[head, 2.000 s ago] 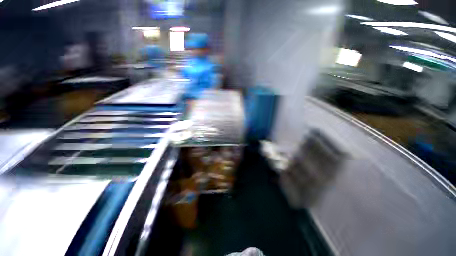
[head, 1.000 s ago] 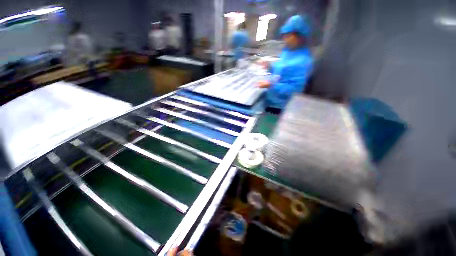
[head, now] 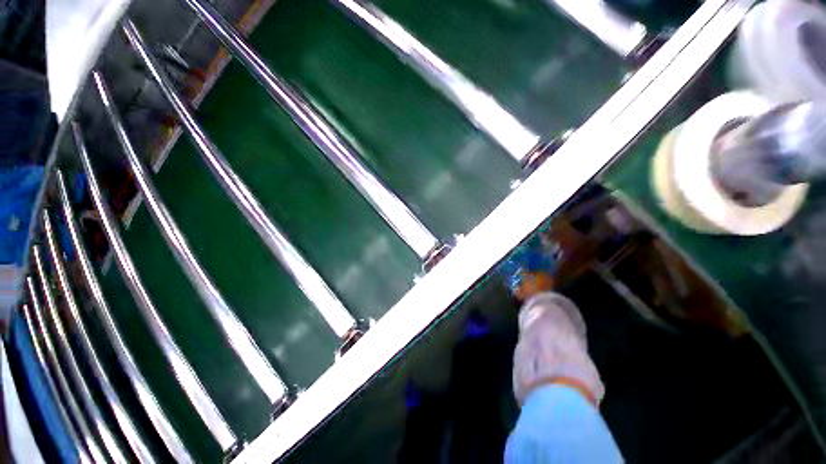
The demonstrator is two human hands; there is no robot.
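Note:
My right hand (head: 551,349), in a pale glove with bare fingertips and a light blue sleeve, reaches down beside the conveyor's white side rail (head: 489,228). A small blurred blue thing (head: 525,261) is at its fingertips; whether the fingers grip it I cannot tell. Below and beside the hand it is dark, with blurred brown shapes (head: 670,267) to the right, lower than the table edge. My left hand is not in view.
Shiny metal rollers (head: 312,127) cross the frame above a green floor (head: 380,172). White tape rolls (head: 684,177) lie on the green table at the upper right. A white panel edge (head: 77,45) shows at the upper left, blue material (head: 20,213) at the left.
The view has turned down and closer to the rail and rollers. The coworker and the wrapped stack have left view. My right hand and sleeve now show, reaching down beside the rail.

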